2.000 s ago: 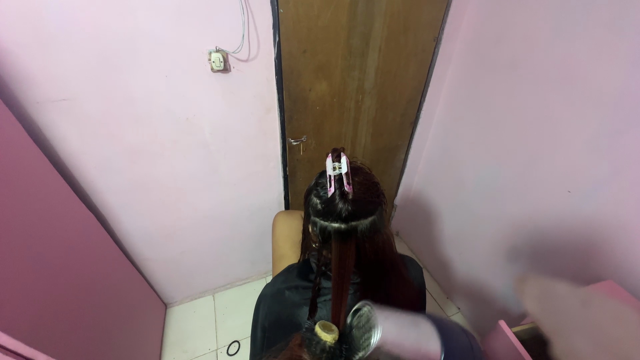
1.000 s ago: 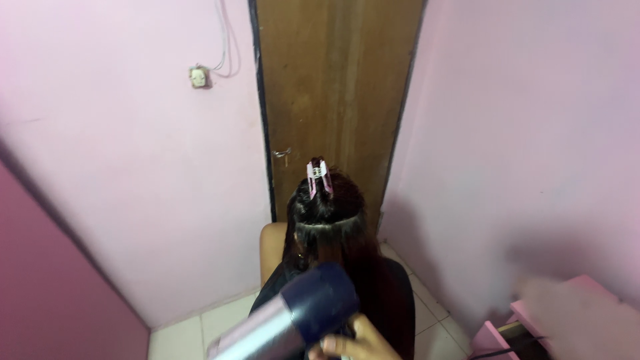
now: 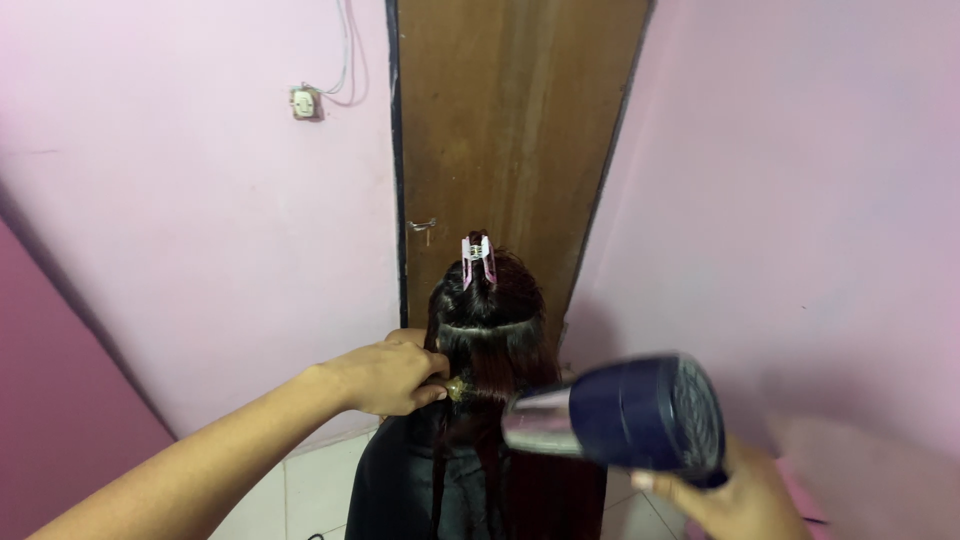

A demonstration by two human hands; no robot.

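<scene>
A seated person with long dark reddish hair (image 3: pixel 517 450) has their back to me, a black cape (image 3: pixel 390 472) over the shoulders. The upper hair is gathered in a pink and white claw clip (image 3: pixel 478 259), with a parting line below it. My left hand (image 3: pixel 397 376) grips a round hair brush (image 3: pixel 456 388), its yellowish end at my fingertips and its bristles in the hair at the left; its handle is hidden. In my right hand (image 3: pixel 720 491) is a dark blue and silver hair dryer (image 3: pixel 622 420), slightly blurred, its nozzle pointing left at the hair.
A brown wooden door (image 3: pixel 517 135) stands beyond the seated person, between pink walls (image 3: pixel 787 187). A switch (image 3: pixel 304 103) with loose wires is on the left wall. A pink panel (image 3: pixel 67 390) rises at the left. Pink furniture (image 3: pixel 799 487) is partly visible at the lower right, above pale floor tiles (image 3: pixel 319 480).
My left hand has come into view with the brush at the hair. The dryer has moved from in front of the person's back to the right, and its nozzle now points left at the hair.
</scene>
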